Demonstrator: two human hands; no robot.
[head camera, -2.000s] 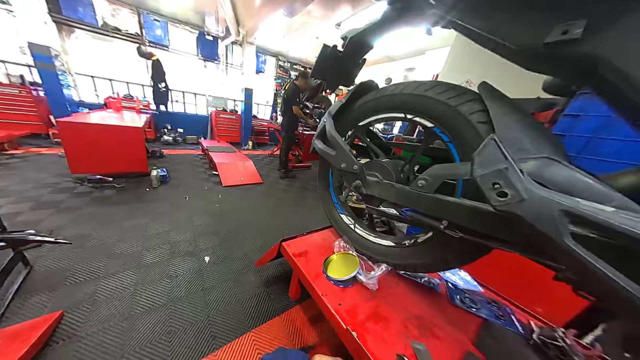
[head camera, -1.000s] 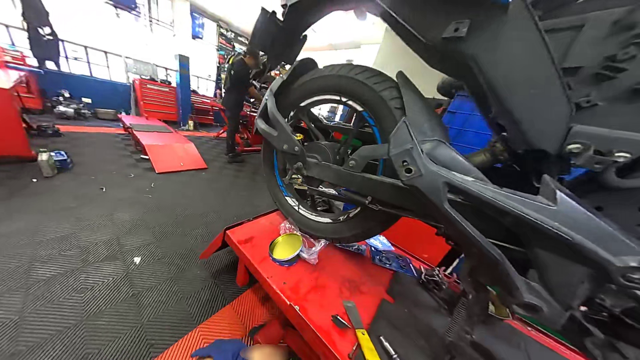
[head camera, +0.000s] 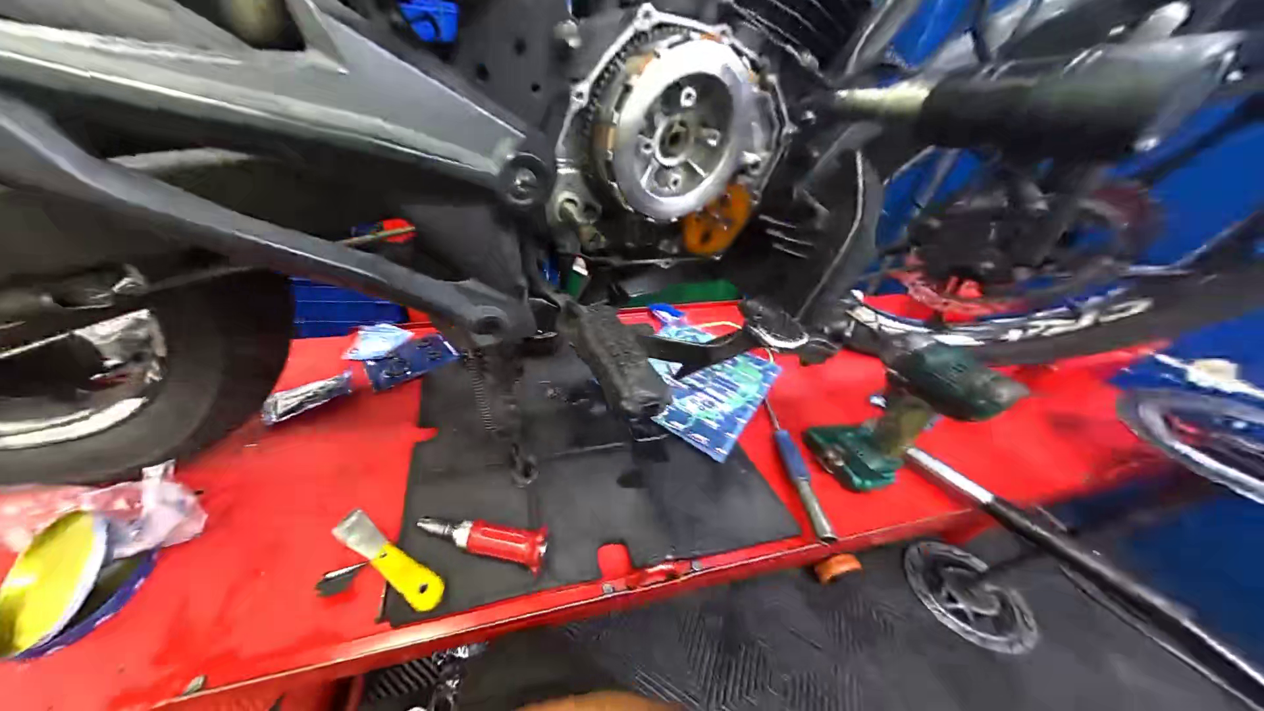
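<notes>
Neither my left hand nor my right hand can be made out; a blurred brownish shape at the bottom edge cannot be identified. Above the red lift table (head camera: 267, 513) stands a motorcycle with its clutch (head camera: 676, 128) exposed in the uncovered engine case. A yellow-handled scraper (head camera: 407, 575) lies beside a red-handled driver (head camera: 499, 542) on a black mat (head camera: 592, 504). Right of the mat are a blue-and-grey hand tool (head camera: 798, 472) and a green cordless power tool (head camera: 943, 380). The footpeg (head camera: 617, 360) hangs over the mat.
An open round tin (head camera: 49, 583) with yellow inside is at the left, by clear plastic wrapping (head camera: 163, 513). A long dark bar (head camera: 1076, 558) reaches past the table's right edge. A disc-shaped metal part (head camera: 970, 597) lies on the floor. The swingarm (head camera: 267, 118) crosses the upper left.
The view has swung right and down from the rear wheel and workshop to the engine and table tools. The person at work in the background is out of view.
</notes>
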